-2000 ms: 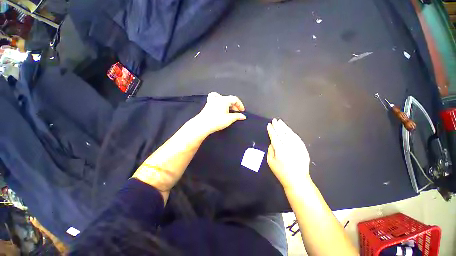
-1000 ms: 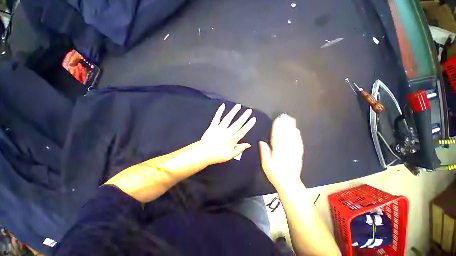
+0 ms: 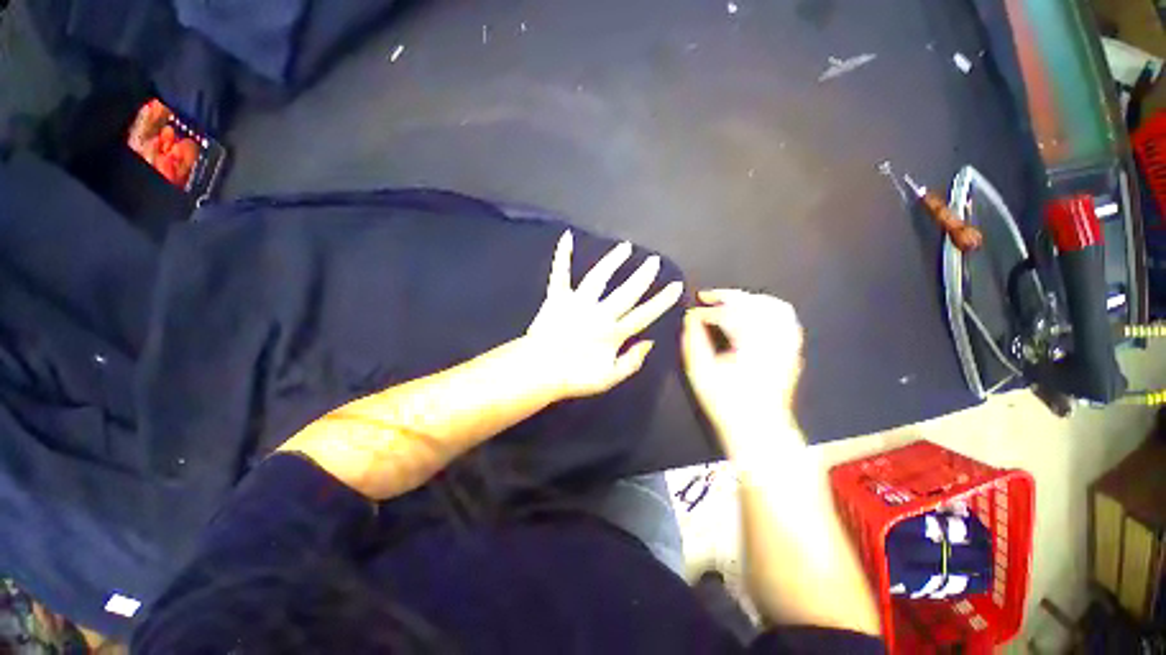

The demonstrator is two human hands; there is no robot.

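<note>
A dark navy garment (image 3: 384,282) lies on the pressing table (image 3: 818,256), its folded edge running across the middle. My left hand (image 3: 598,317) lies flat on the garment near its right end, fingers spread, holding nothing. My right hand (image 3: 748,352) is at the garment's right edge, its fingers curled and slightly blurred. Its fingertips are close to the edge, but I cannot tell whether they pinch the cloth. The square white label seen earlier on this part does not show now.
A steam iron (image 3: 1084,301) with a red-ended black handle stands at the right table edge. A wooden-handled awl (image 3: 949,220) lies beside it. A phone (image 3: 173,147) lies at the left, near bluish-navy cloth (image 3: 256,39). A red crate (image 3: 927,512) with dark pieces stands on the floor.
My left hand has let go of the garment edge and now lies flat, spread on the cloth. My right hand has gone from flat to curled. The view has shifted to the right.
</note>
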